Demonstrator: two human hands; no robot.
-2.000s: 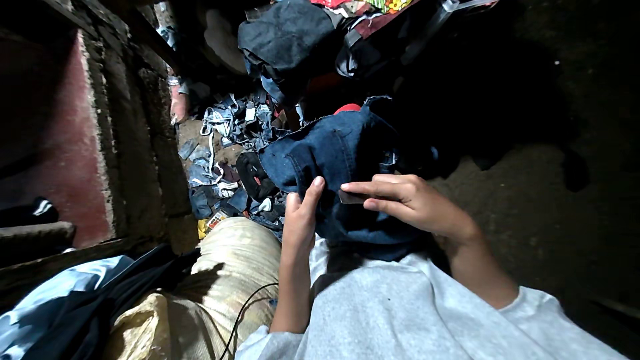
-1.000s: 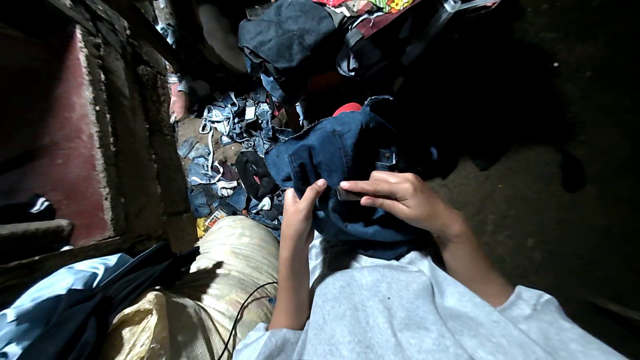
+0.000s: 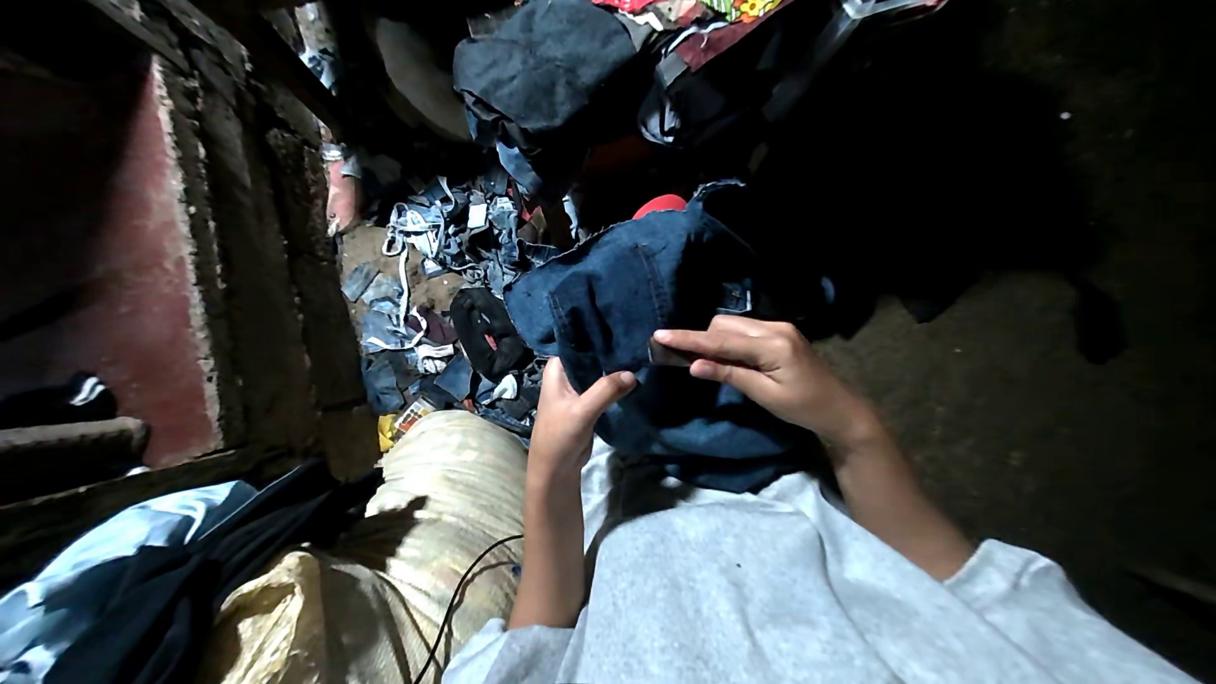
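Observation:
Dark blue denim cloth [image 3: 608, 294] with a patch pocket and frayed edges lies across my lap. My left hand [image 3: 575, 408] grips its lower left part, thumb on top and fingers partly hidden by the fabric. Between the thumb and fingers of my right hand [image 3: 760, 366] is a small flat dark blade-like piece [image 3: 670, 352], held against the denim right of my left thumb. What exactly this piece is, I cannot tell. A red rounded object [image 3: 660, 205] shows behind the denim's top edge.
Denim scraps [image 3: 456, 228] litter the ground at the left, near a black cloth ring [image 3: 489, 332]. A stuffed woven sack [image 3: 446, 475] stands by my left arm. Dark cloth [image 3: 546, 71] is heaped ahead. A rough wall edge [image 3: 190, 256] rises at left.

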